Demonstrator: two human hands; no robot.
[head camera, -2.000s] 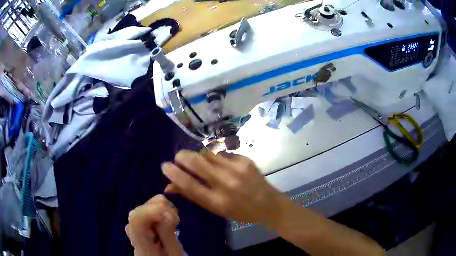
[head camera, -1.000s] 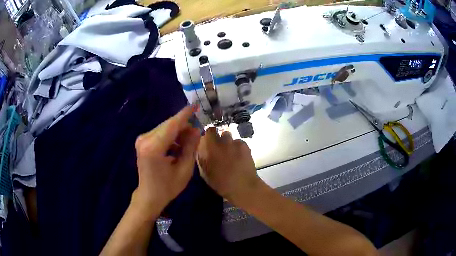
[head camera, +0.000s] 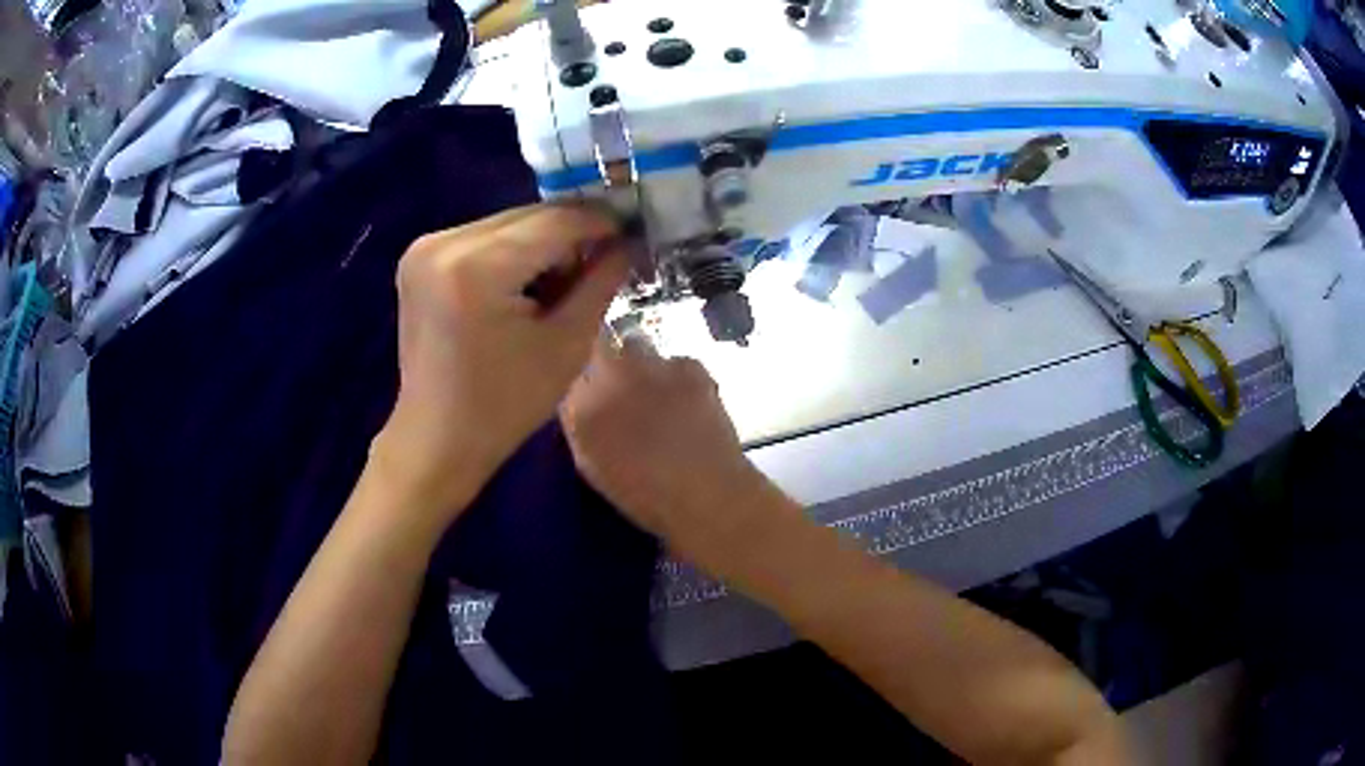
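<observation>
The white sewing machine head (head camera: 928, 157) with a blue stripe and "JACK" lettering spans the upper middle. My left hand (head camera: 502, 314) is raised at the left end of the arm, fingertips bent together near the take-up lever slot (head camera: 611, 142). My right hand (head camera: 651, 419) is just below and right of it, fingertips at the lit needle area (head camera: 647, 307). The metal tension knob (head camera: 728, 307) is right of my fingers. No thread can be made out between the fingertips. The navy garment panel (head camera: 255, 404) lies left of the needle and under my hands.
Scissors (head camera: 1175, 367) with green and yellow handles lie on the right of the bed. Small grey pieces (head camera: 898, 285) lie below the arm. A white cloth (head camera: 1317, 322) is at the right end. Light grey panels with black edges (head camera: 322, 60) are heaped at upper left.
Both hands have moved from in front of the machine up to the needle end. In the last second my left hand has gone closer to the arm. The view has shifted.
</observation>
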